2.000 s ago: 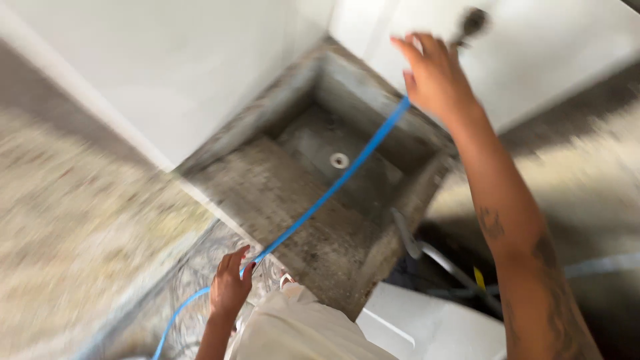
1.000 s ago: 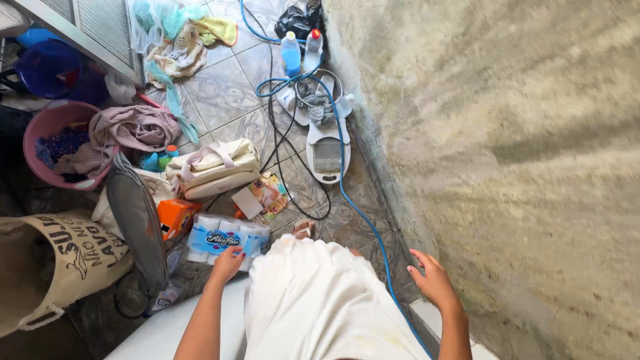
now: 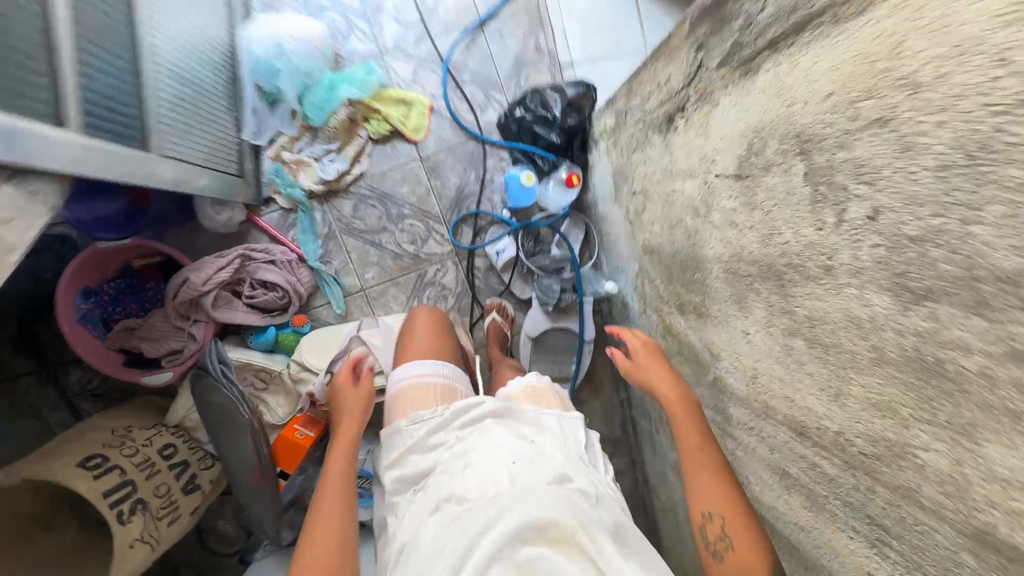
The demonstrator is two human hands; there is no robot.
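Observation:
My left hand [image 3: 350, 394] hangs beside my left thigh, over the cream bag [image 3: 360, 352]; it seems to hold nothing, though its fingers are blurred. Beside the rough wall, my right hand [image 3: 642, 364] is apart from everything, its fingers spread and nothing in them. The blue hose [image 3: 578, 280] runs along the floor between my legs and the wall, over a grey and white plastic item [image 3: 560, 340]. It loops near two bottles, one with blue liquid [image 3: 521, 188] and one with a red cap [image 3: 562, 188]. A black cable [image 3: 482, 160] lies alongside.
The concrete wall [image 3: 816, 240] rises close on my right. A black plastic bag [image 3: 548, 120] sits against it. On the left are a pink basin [image 3: 72, 320] with clothes, a fabric laundry bag [image 3: 120, 480], an orange box [image 3: 298, 440], rags [image 3: 328, 152] and a metal-framed door [image 3: 128, 164].
Two seconds ago my hands were at the blue hose over a concrete sink; now both are off it. The view has swung to the floor. Since one second ago, my left leg has come forward.

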